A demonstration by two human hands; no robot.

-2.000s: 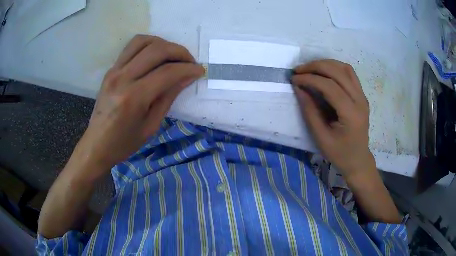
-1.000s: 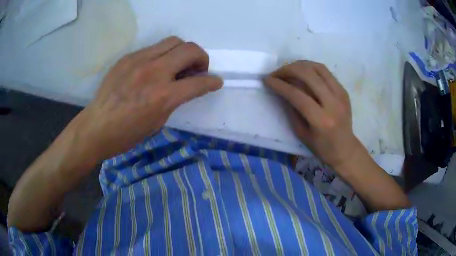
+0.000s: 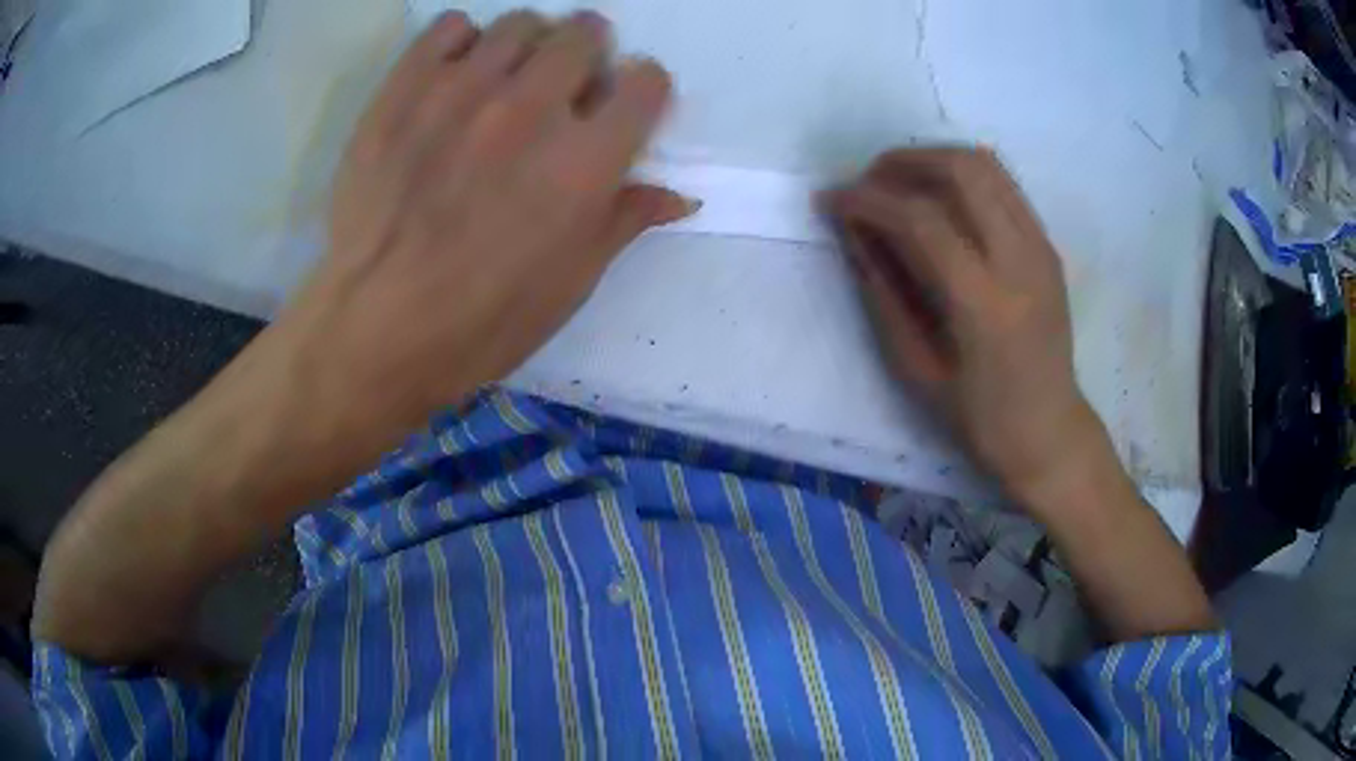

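Note:
A narrow white folded fabric strip [image 3: 751,202] lies on the white-covered table between my hands. My left hand [image 3: 498,179] is spread over its left end, thumb tip on the strip and fingers over its far side. My right hand [image 3: 959,275] is at its right end, thumb and fingers together on that end; it is blurred. The grey template is not visible; whether it lies inside the fold cannot be told. Both ends of the strip are hidden by my hands.
The iron [image 3: 1282,379] stands at the right table edge, beside plastic-wrapped items [image 3: 1309,141]. A white piece [image 3: 156,52] lies at the upper left. Fabric scraps [image 3: 989,558] show below the near table edge [image 3: 714,419].
The white piece has been folded over the grey template, which no longer shows, leaving a narrow strip. My left hand has moved over the strip's left end with its fingers farther up the table.

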